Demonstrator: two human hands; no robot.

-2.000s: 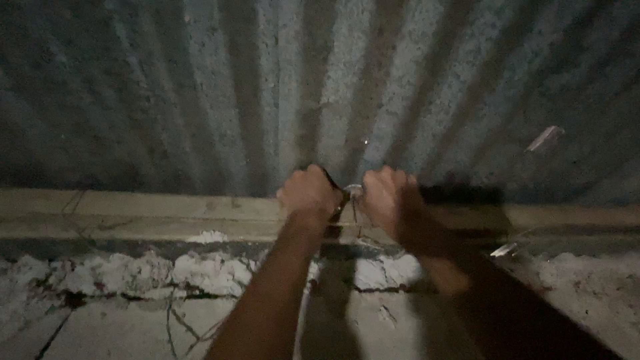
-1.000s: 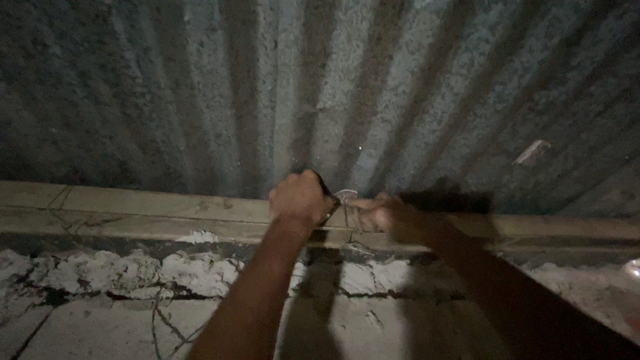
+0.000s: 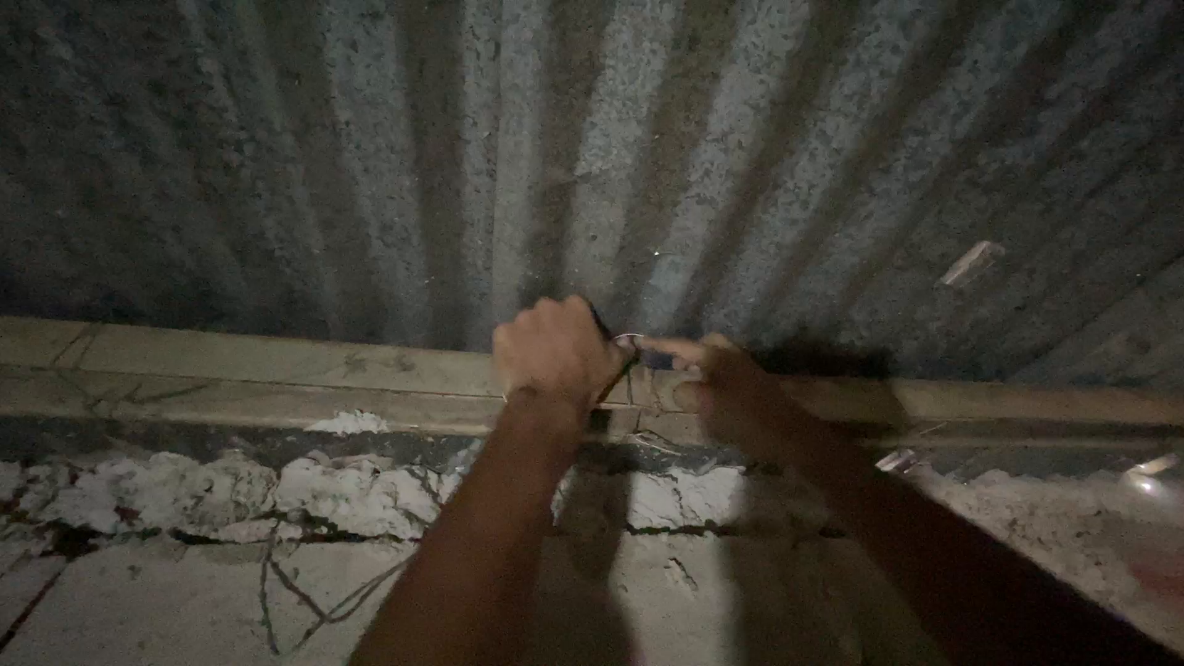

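My left hand (image 3: 552, 351) is closed in a fist at the pale beam (image 3: 231, 361), around a thin dark object whose ends show beside the fingers; its kind cannot be told. Just right of it, a thin wire loop (image 3: 630, 337) stands out at the beam's upper edge. My right hand (image 3: 717, 375) has its index finger stretched left to the wire, with the other fingers curled; blur hides whether it pinches anything. Thin strands hang down the beam's face between both hands. Behind them rises the corrugated metal sheet (image 3: 620, 166).
Below the beam runs rough, crumbling mortar (image 3: 176, 495) over pale wall blocks (image 3: 139, 592). Loose bent wires (image 3: 319, 615) hang at lower left. A small pale strip (image 3: 971, 263) shows on the sheet at right. Shiny fragments (image 3: 1152, 467) lie at the right edge.
My right hand has gone from a closed fist beside the wire to a stretched index finger touching it. The left hand remains closed at the beam.
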